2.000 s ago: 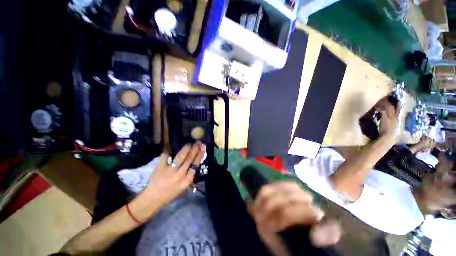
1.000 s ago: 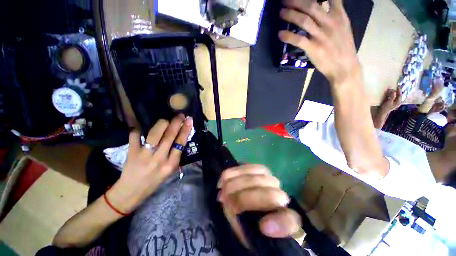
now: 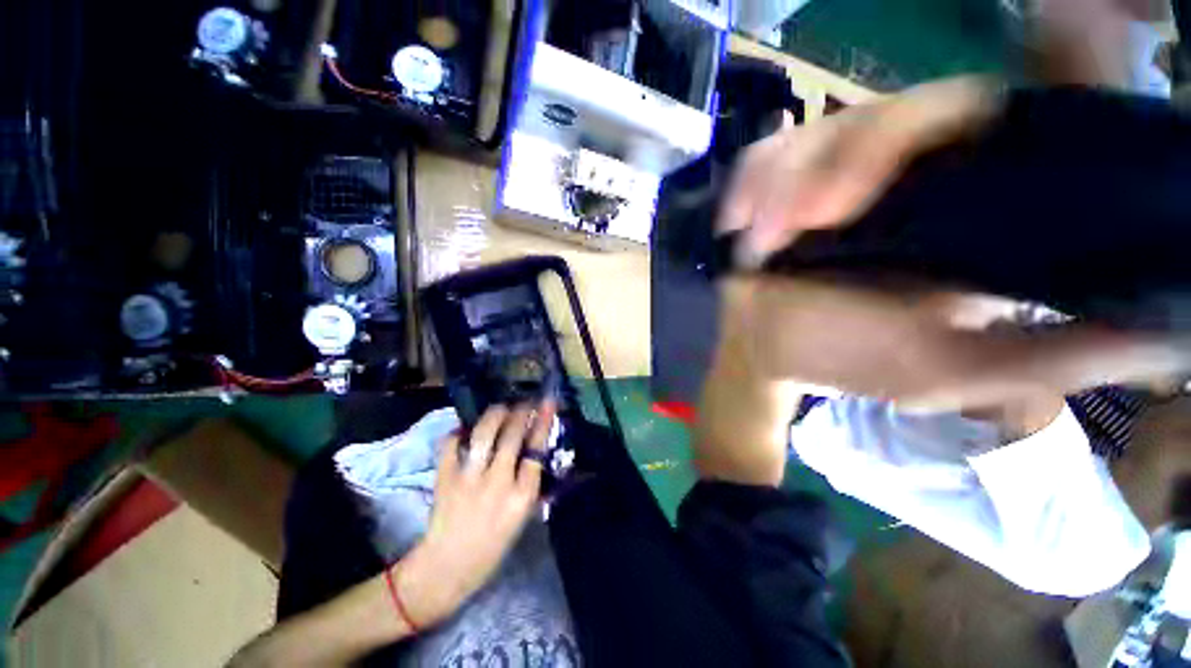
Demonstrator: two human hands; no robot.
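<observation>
A black plastic housing lies tilted in front of me, its open side frame to the right. My left hand holds its near end, with fingers over the small pale parts there, partly hiding them. My right hand is large and blurred close to the camera. It appears closed around the thick black electric screwdriver; its tip cannot be made out.
More black housings with silver motors stand at the left. The blue-and-white screw feeder is beyond my housing. A dark mat lies right of it. A cardboard box is at lower left. A person in a white shirt sits at right.
My right hand and the screwdriver have risen from the lower middle to the upper right. The view has shifted, and the housing now tilts more. My left hand stays on its near end.
</observation>
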